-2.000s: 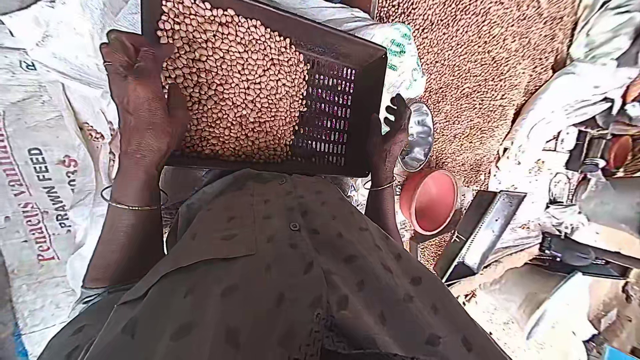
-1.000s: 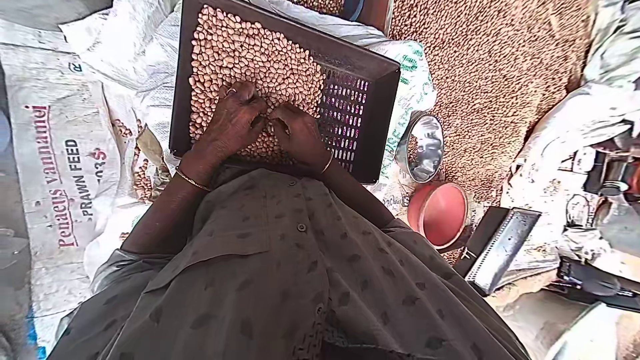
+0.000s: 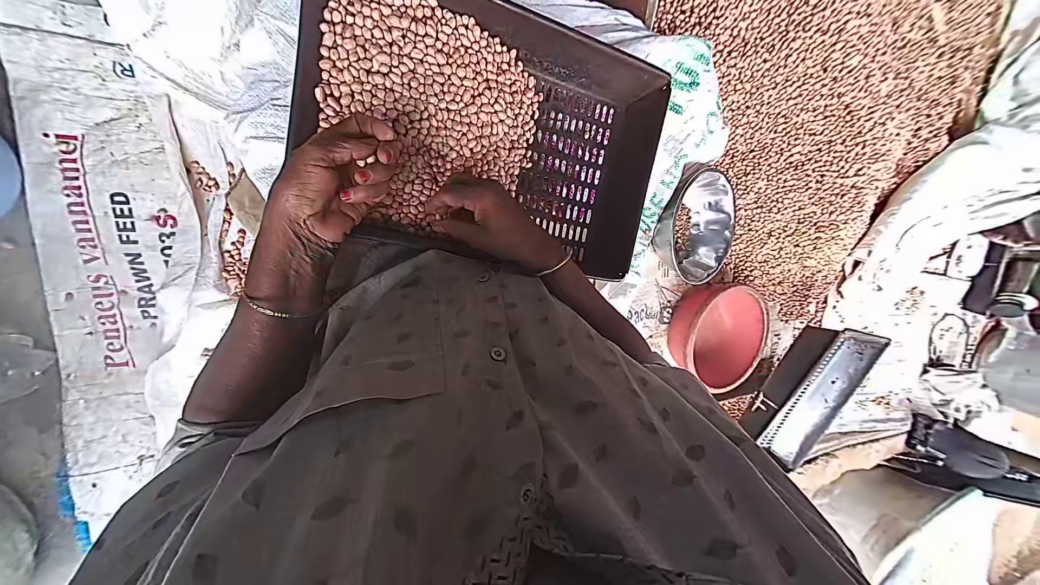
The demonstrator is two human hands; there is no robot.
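A black slotted plastic tray [image 3: 630, 187] lies across my lap, tilted in view. Shelled peanuts [image 3: 439, 81] cover its left and middle part, while the slots at its right show bare. Over the near left part of the peanuts, my left hand [image 3: 333, 183] is turned partly palm up, its curled fingers holding a small pale piece, probably a peanut. My right hand [image 3: 479, 213] is beside it at the tray's near edge, fingers bent down at the peanuts; whether it holds one is hidden.
Right of the tray stand a steel bowl [image 3: 705, 226] and a reddish plastic bowl [image 3: 723, 337]. Near them lies a dark object with a metal strip [image 3: 825, 398]. A large spread of peanuts [image 3: 821, 122] fills the upper right. Woven feed sacks [image 3: 89, 244] lie at the left.
Both hands have left the tray's sides, where they were two seconds ago, and come together over the peanuts. Since one second ago, my left hand has lifted and turned its palm up.
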